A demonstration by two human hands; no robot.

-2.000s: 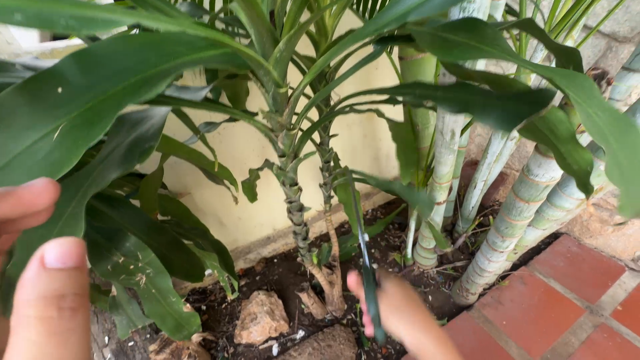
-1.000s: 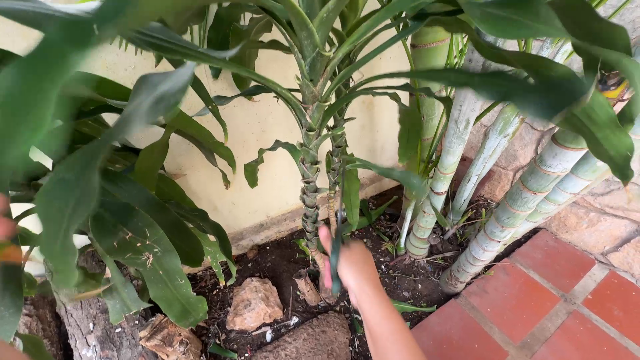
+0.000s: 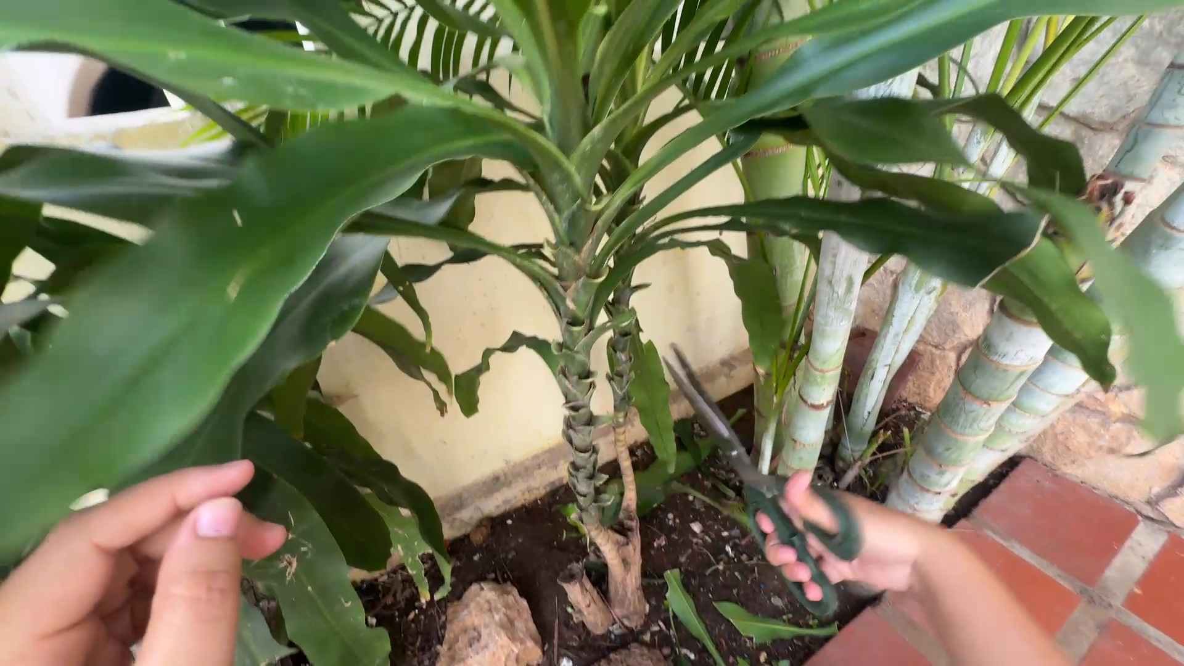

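Note:
My right hand (image 3: 846,546) grips a pair of scissors (image 3: 740,444) by dark green handles, its metal blades pointing up and left beside the thinner stem. My left hand (image 3: 157,564) is at the lower left, fingers bent and near a broad green leaf (image 3: 213,268); whether it touches any leaf cannot be told. Between the hands stands a broad-leaved plant with a scaly main stem (image 3: 580,416) and a thinner stem (image 3: 624,370) behind it. A narrow leaf (image 3: 653,402) hangs next to the thinner stem. Cut-looking leaf pieces (image 3: 763,624) lie on the soil.
A cream wall (image 3: 462,416) rises behind the plant. Thick ringed palm stems (image 3: 980,398) stand at the right, near a stone wall (image 3: 1091,435). Red tiles (image 3: 1054,523) edge the dark soil (image 3: 527,546). A rock (image 3: 490,624) and a stub (image 3: 585,597) are by the stem base.
My right hand with the scissors has moved right, away from the stem base where it was one second ago. My left hand, mostly out of view then, shows again at the lower left.

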